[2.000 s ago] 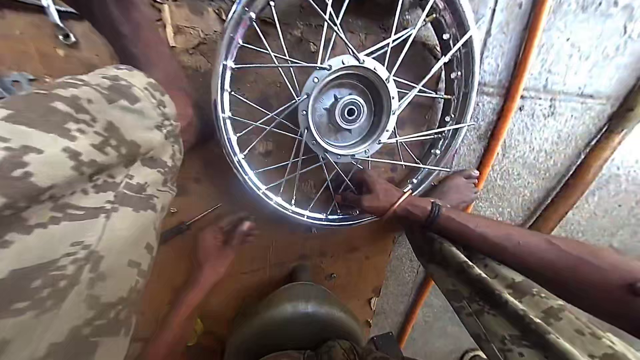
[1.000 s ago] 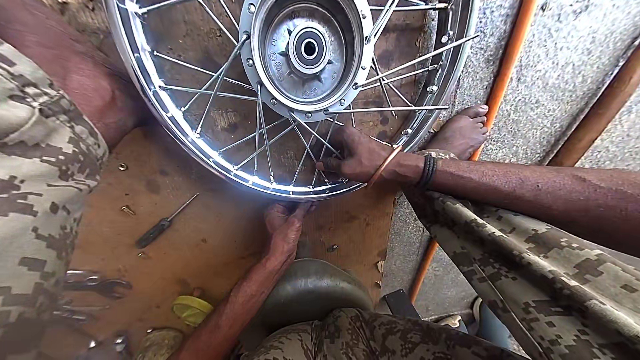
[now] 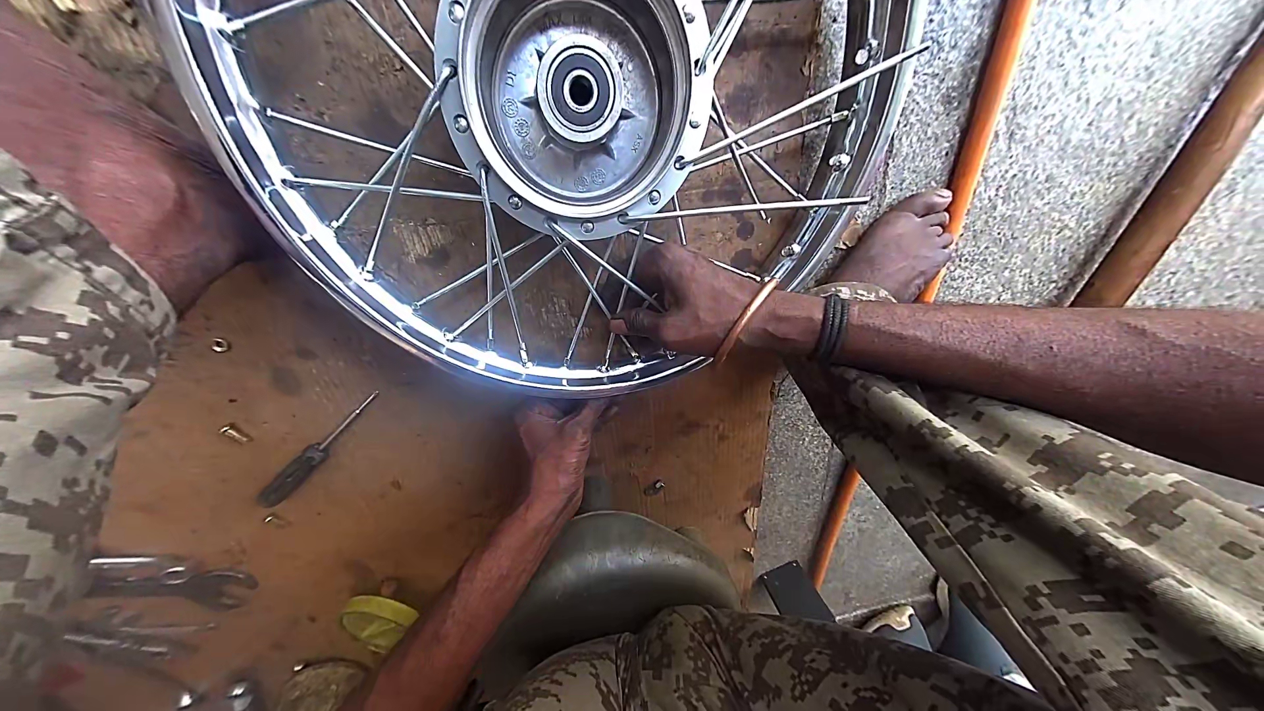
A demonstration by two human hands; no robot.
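Observation:
A chrome spoked wheel rim (image 3: 425, 341) lies flat with its metal hub (image 3: 632, 118) and centre bearing (image 3: 581, 91) facing up. Some spokes reach the rim; several on the right, such as one long spoke (image 3: 810, 104), have loose-looking ends over it. My right hand (image 3: 691, 301) reaches in from the right, its thumb and fingers closed around a spoke just inside the near rim. Below the rim's outer edge, my left hand (image 3: 558, 439) touches it from the near side; its fingertips are hidden under the rim. A screwdriver (image 3: 318, 449) lies on the brown board to the left.
Pliers-like tools (image 3: 173, 581) and other metal tools lie lower left, near a yellow round lid (image 3: 378, 622). Small metal parts (image 3: 235, 433) are scattered on the board (image 3: 425, 494). A bare foot (image 3: 897, 245) stands right of the rim, beside an orange pole (image 3: 992, 109).
My left hand has moved from above the board near the screwdriver to the rim's outer edge. My right hand remains among the spokes. The view has shifted and come closer.

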